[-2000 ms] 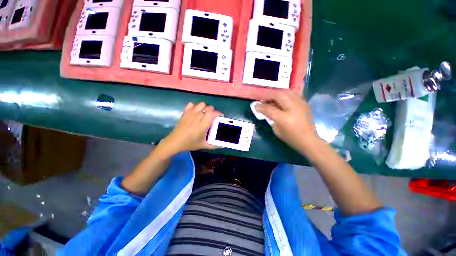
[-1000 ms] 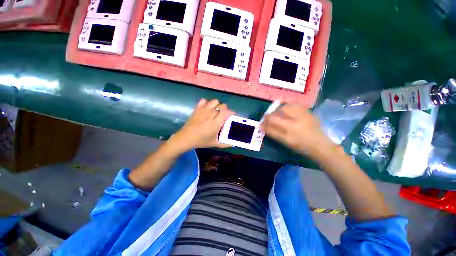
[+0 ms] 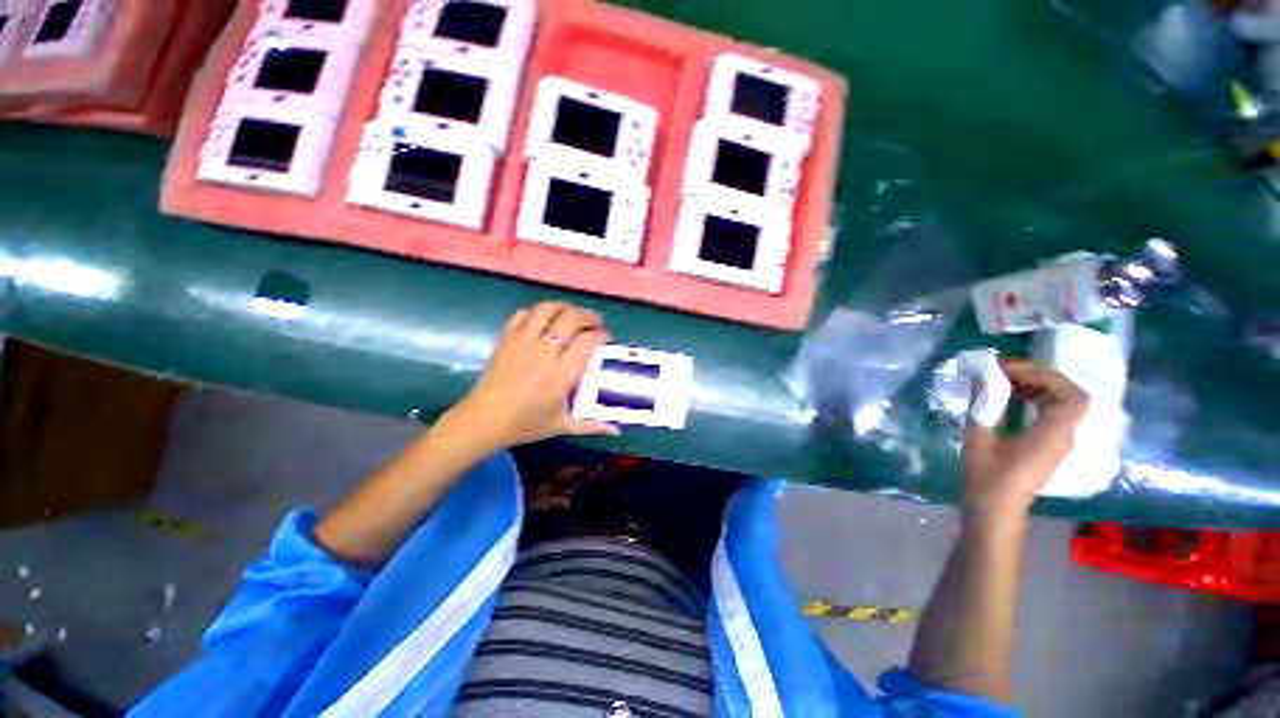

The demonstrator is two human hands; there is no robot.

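Note:
My left hand (image 3: 541,372) grips the left end of a white camera (image 3: 635,387), held at the bench's front edge with its black screen facing up. A pale reflection crosses the screen. My right hand (image 3: 1025,428) is at the right, over the white wipe pack (image 3: 1092,421) and the crumpled clear film. It holds a small white wipe (image 3: 988,390) between its fingers. The bottle (image 3: 1042,295), with red markings and a shiny metallic top, lies behind the right hand, touching the pack's upper end.
A pink-red foam tray (image 3: 477,253) behind my hands holds rows of white cameras, with one bare recess visible. Stacked foam trays (image 3: 98,105) are at the far left. Clear plastic film (image 3: 884,330) lies right of the tray. A red plastic crate (image 3: 1172,558) is below the bench, right.
My right hand has moved right, away from the camera, with the wipe. My left hand still holds the camera. The view has shifted, and a bare tray recess now shows.

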